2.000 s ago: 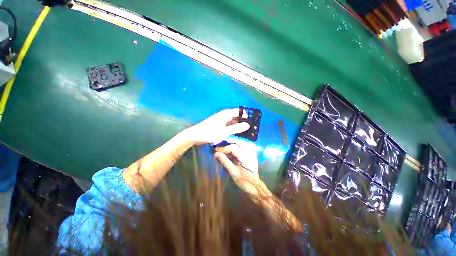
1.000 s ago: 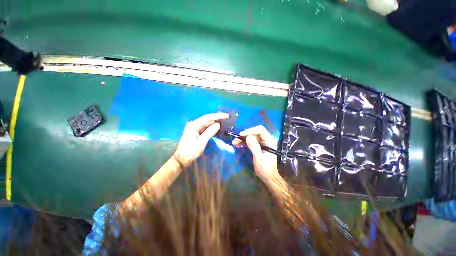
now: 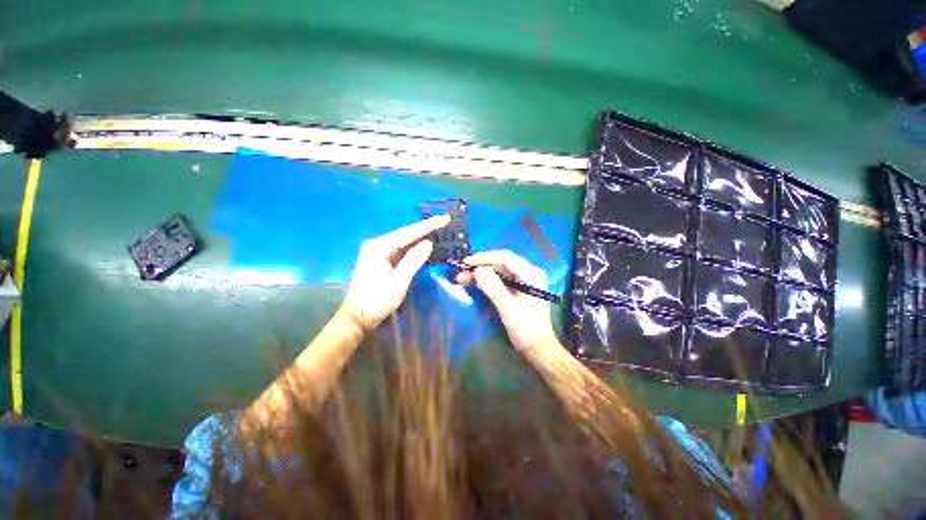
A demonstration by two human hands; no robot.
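A small flat black plastic housing lies over the blue film. My left hand holds it at its left side, with the fingers on its upper face. My right hand holds a thin dark pen-like tool, its tip at the housing's lower edge. Whether the tip touches is too small to tell. A second black housing lies loose on the green bench at the left.
A large glossy black tray with a grid of pockets is right of my hands. A small dark strip lies on the film. A pale double rail runs behind. Another black tray is at the far right.
Over the two seconds the view has turned and the housing in my left hand has come down flatter over the film. The pen-like tool now shows in my right hand with its tip at the housing.
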